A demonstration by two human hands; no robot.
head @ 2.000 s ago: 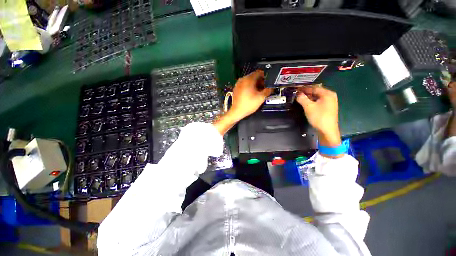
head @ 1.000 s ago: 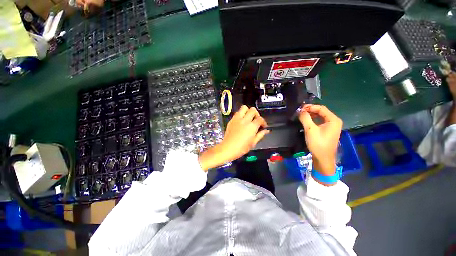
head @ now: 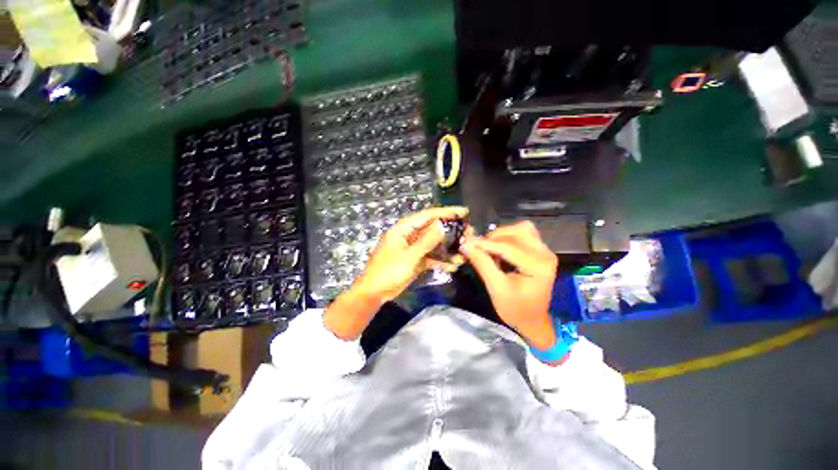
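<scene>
My left hand (head: 401,257) is bare and holds a small dark, shiny module (head: 453,235) in its fingertips, in front of my chest. My right hand (head: 517,274), with a blue wrist band, has thumb and forefinger pinched together at the module's right side. Whether a small part is between those fingers cannot be told. Beyond the hands stands the black pressing machine (head: 568,197) with a red-and-white label on its head. The silver-white fixture (head: 544,153) shows under the head.
A clear blister tray (head: 368,165) and a black blister tray (head: 237,220) with parts lie left of the machine. A yellow tape roll (head: 447,161) lies between clear tray and machine. A blue bin (head: 682,275) holds clear bags below the bench edge. A white-grey box (head: 106,266) stands far left.
Both hands were at the fixture, then drew back from it and came together near my chest. The dark module now shows in my left fingers. The view has shifted, showing more of the blue bin.
</scene>
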